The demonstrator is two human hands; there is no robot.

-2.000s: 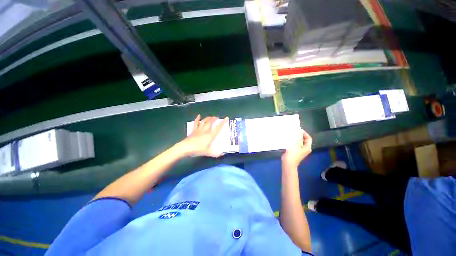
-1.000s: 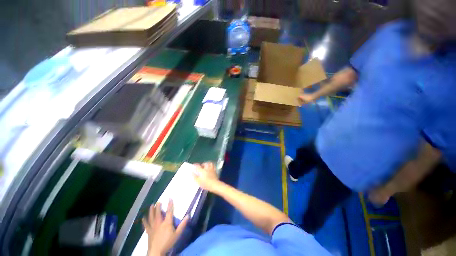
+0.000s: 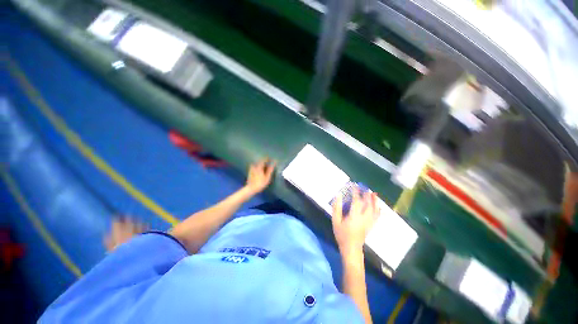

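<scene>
A row of white product boxes (image 3: pixel 317 177) with a blue band lies on the green bench ledge in front of me. My right hand (image 3: pixel 356 218) rests on top of the row, near the band, with its fingers spread. My left hand (image 3: pixel 261 175) is off the boxes, near the ledge's front edge just left of the row. It looks empty, its fingers slightly apart and blurred.
Another row of boxes (image 3: pixel 152 47) lies at upper left, and one (image 3: pixel 488 288) at lower right. The conveyor (image 3: pixel 266 50) runs behind a metal rail and post (image 3: pixel 329 57). A blurred hand (image 3: pixel 123 233), seemingly another person's, is at left. A dark-topped stack (image 3: pixel 500 149) stands right.
The view has swung left, away from the person and open carton. My left hand has come off the row to its left end. My right hand has moved along the row to the band.
</scene>
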